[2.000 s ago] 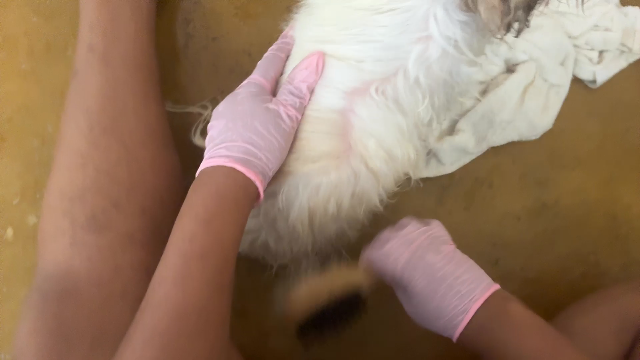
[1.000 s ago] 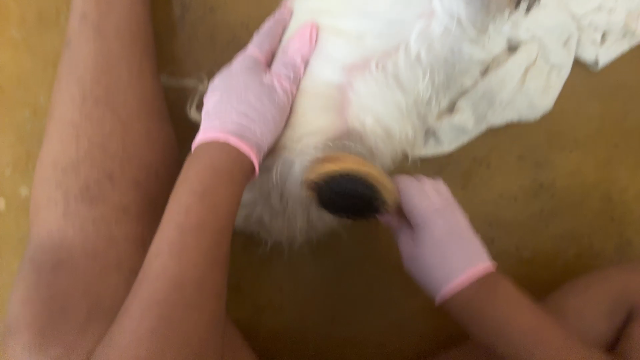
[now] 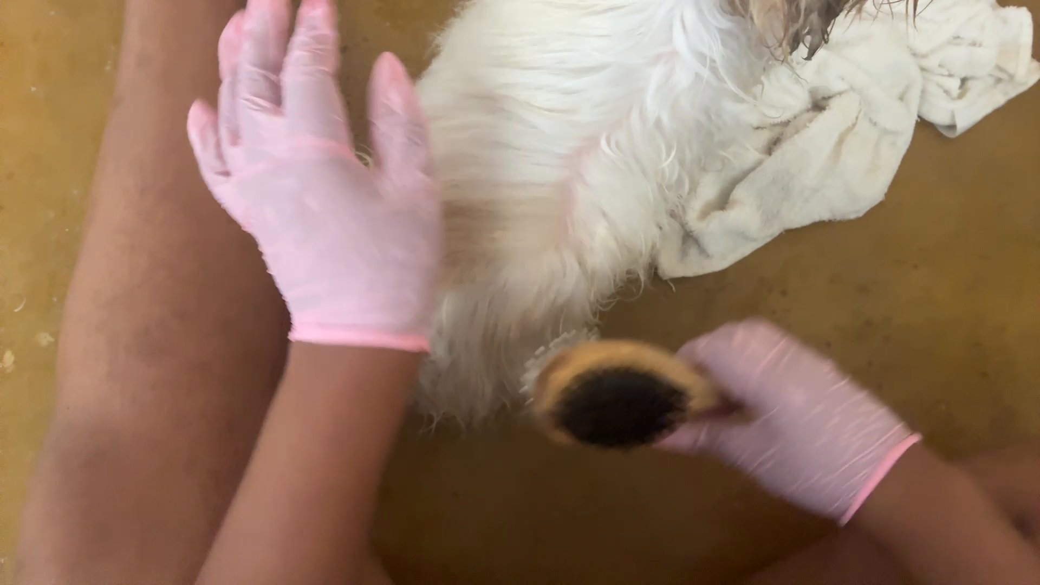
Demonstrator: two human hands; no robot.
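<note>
A white long-haired animal, probably a dog (image 3: 569, 122), lies on the floor with only part of its body in view. Beside its flank is my left hand (image 3: 333, 187) in a translucent pink glove, fingers apart, holding nothing; whether its edge touches the fur I cannot tell. My right hand (image 3: 788, 414), gloved alike, grips the handle of a wooden two-sided grooming brush (image 3: 621, 394). Dark bristles face up, and pale pins show on the far side, close to the fur at the animal's lower end. The brush is slightly blurred.
A crumpled white towel (image 3: 821, 162) lies right of the animal, partly against its fur. My bare leg (image 3: 162, 284) stretches along the left, and part of the other shows at the lower right. The floor (image 3: 934, 325) is yellowish brown.
My left hand has come off the animal's fur to the left, its fingers now spread. The brush, over the fur one second ago, is now lower and to the right, at the fur's edge.
</note>
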